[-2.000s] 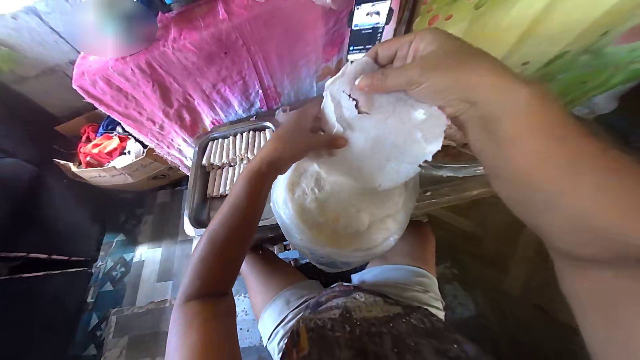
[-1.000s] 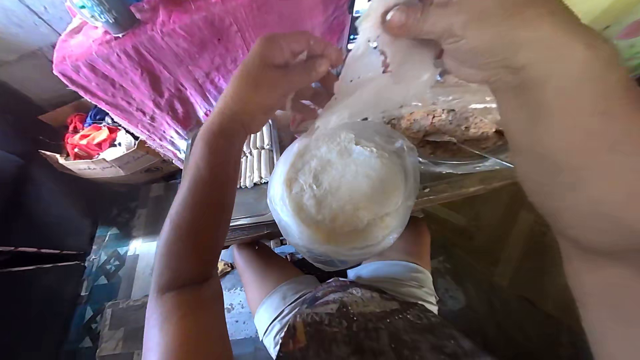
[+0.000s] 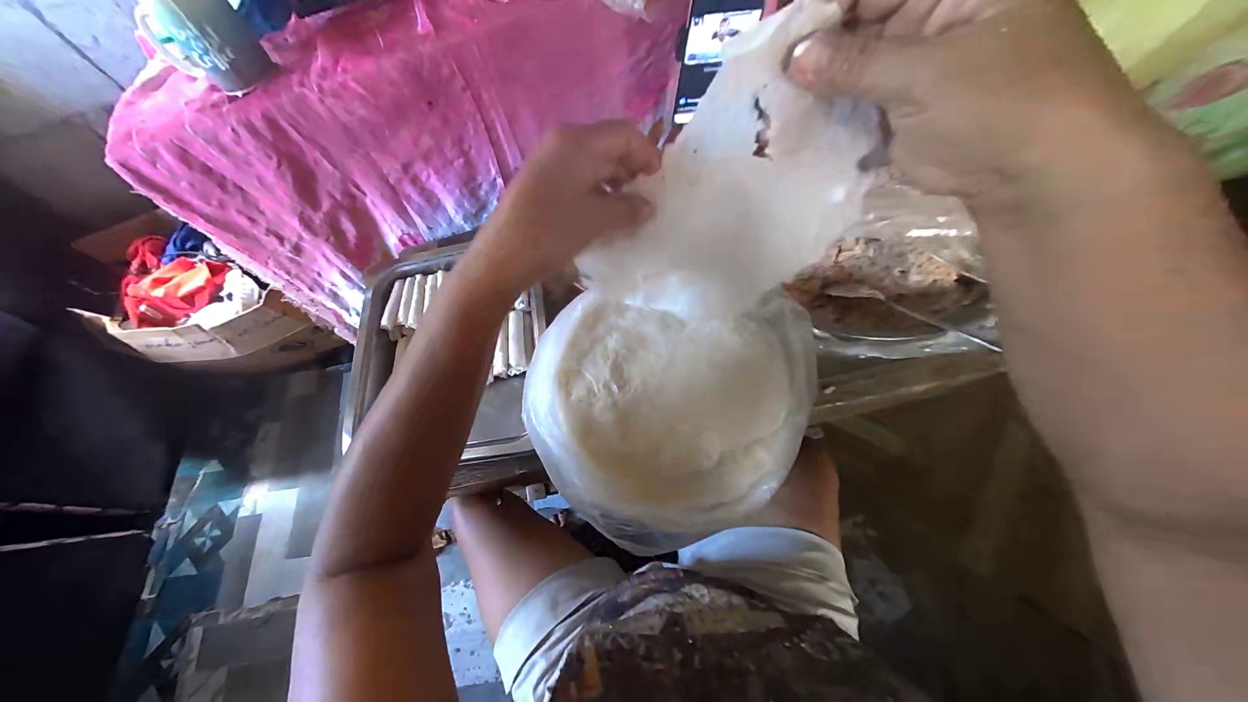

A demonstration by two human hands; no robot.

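Observation:
My right hand [image 3: 907, 88] pinches the top of a thin, pale wrapper sheet [image 3: 741, 195], which hangs down and has a torn hole with dark edges. My left hand [image 3: 585, 195] is at the sheet's left side, fingers curled; whether they grip it is unclear. Below the sheet, a round stack of pale wrappers [image 3: 673, 390] sits in a clear plastic bag [image 3: 556, 439] above my lap. Left of it, partly behind my left forearm, thin rolled wrappers [image 3: 512, 336] lie in rows in a metal tray [image 3: 366, 361].
A clear plastic bag of brownish food [image 3: 887, 278] lies right of the stack on a wooden surface [image 3: 907, 380]. A phone [image 3: 702, 58] stands at the back by a pink cloth [image 3: 390, 127]. A cup [image 3: 210, 44] is at upper left, above a cardboard box [image 3: 224, 336] of cloths.
The sheet, held up across the stack two seconds ago, now hangs behind it from my right hand. My left hand was touching the sheet's lower left edge then and is now higher.

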